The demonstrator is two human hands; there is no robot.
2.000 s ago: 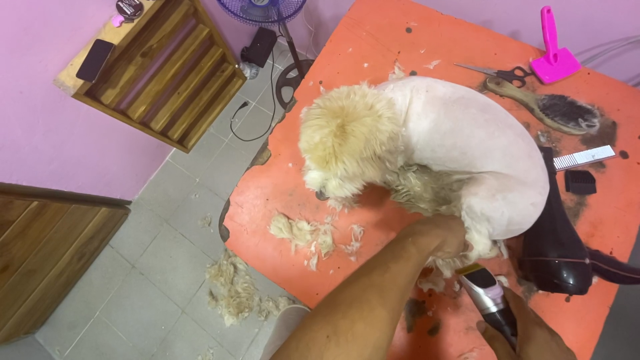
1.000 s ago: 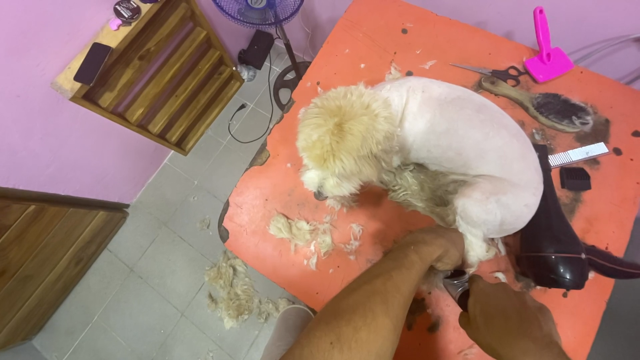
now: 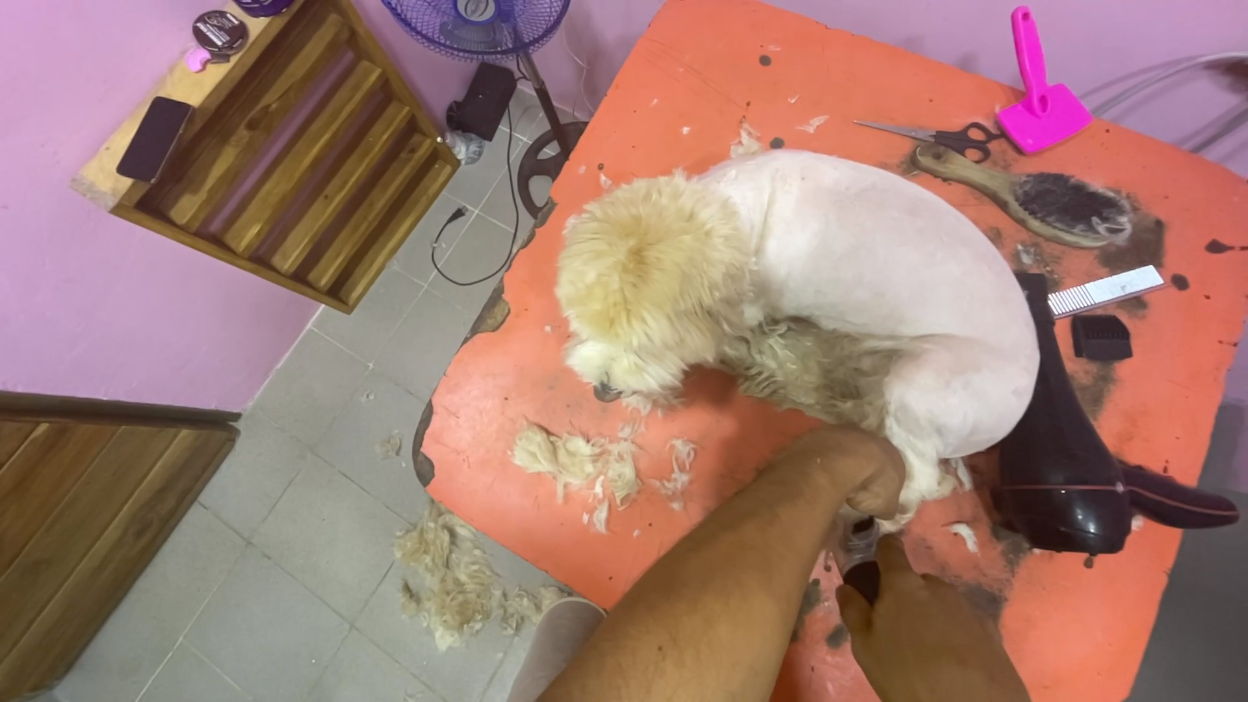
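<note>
A dog [image 3: 877, 253] with a closely clipped body and a fluffy cream head lies curled on the orange tabletop [image 3: 721, 88]. My left hand [image 3: 863, 473] is closed on its hind leg, just above the paw; the fingertips are hidden. Below it, my right hand [image 3: 921, 624] holds a hair clipper [image 3: 860, 551], whose head is close under my left hand and partly covered. Cut fur [image 3: 575, 458] lies on the table in front of the dog's muzzle.
Right of the dog lie a black hair dryer [image 3: 1063, 468], a metal comb [image 3: 1107, 291], a black clipper guard [image 3: 1102, 337], a wooden brush [image 3: 1033, 200], scissors [image 3: 936, 136] and a pink slicker brush [image 3: 1043, 112]. A fan [image 3: 478, 19] stands beyond the table's edge.
The clipper, in plain view below my left hand two seconds ago, has moved up and left with my right hand, so its head is now close under my left hand. The dog's body has stayed in place.
</note>
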